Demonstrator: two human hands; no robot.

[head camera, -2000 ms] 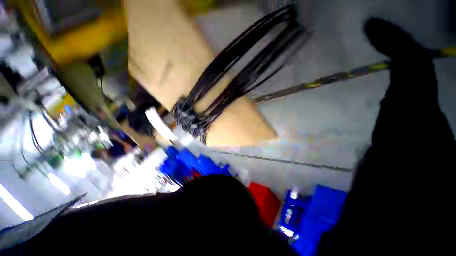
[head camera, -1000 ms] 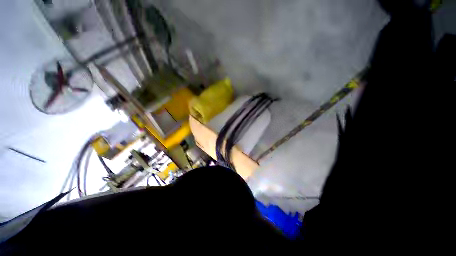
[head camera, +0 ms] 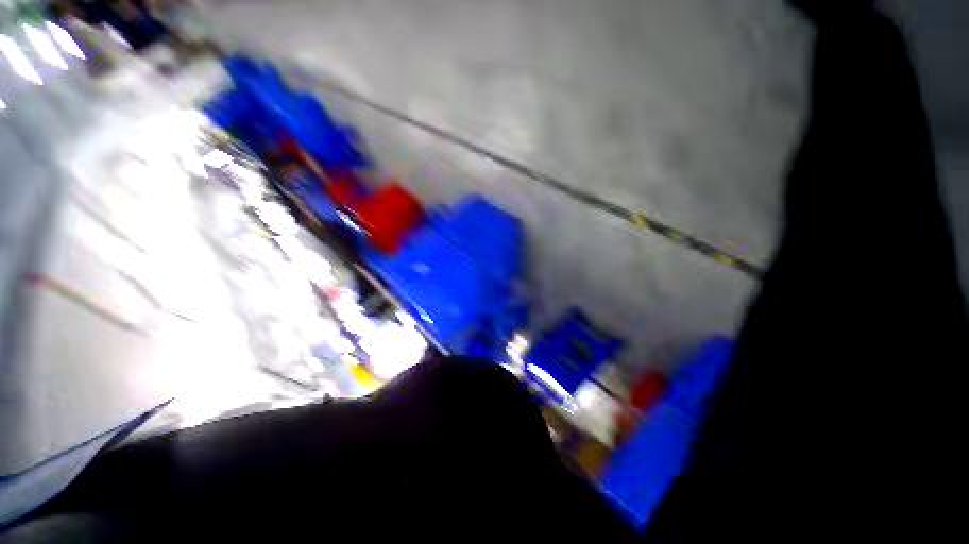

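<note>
Neither my left hand nor my right hand can be made out. A large black shape, perhaps my own clothing or body, fills the bottom (head camera: 425, 468) and the right side (head camera: 871, 276) and hides what lies behind it. Beyond it, blurred blue plastic totes (head camera: 457, 271) stand in a row along the floor, with a red bin (head camera: 390, 216) among them. A smaller blue crate (head camera: 574, 349) and another blue tote (head camera: 664, 446) show at the lower right, with a small red thing (head camera: 646, 390) between them.
Grey floor (head camera: 595, 96) lies beyond the totes, crossed by black-yellow marking tape (head camera: 638, 220). More blue totes (head camera: 282, 112) stand at the upper left. An overexposed bench-like area (head camera: 244, 266) runs left of the row. A pale pointed sheet (head camera: 74, 468) shows at the lower left.
The view has swung. The fan, yellow machine, carton-coloured panel and black cable-like loops are out of view. The row of blue totes and the red bin now fill the middle.
</note>
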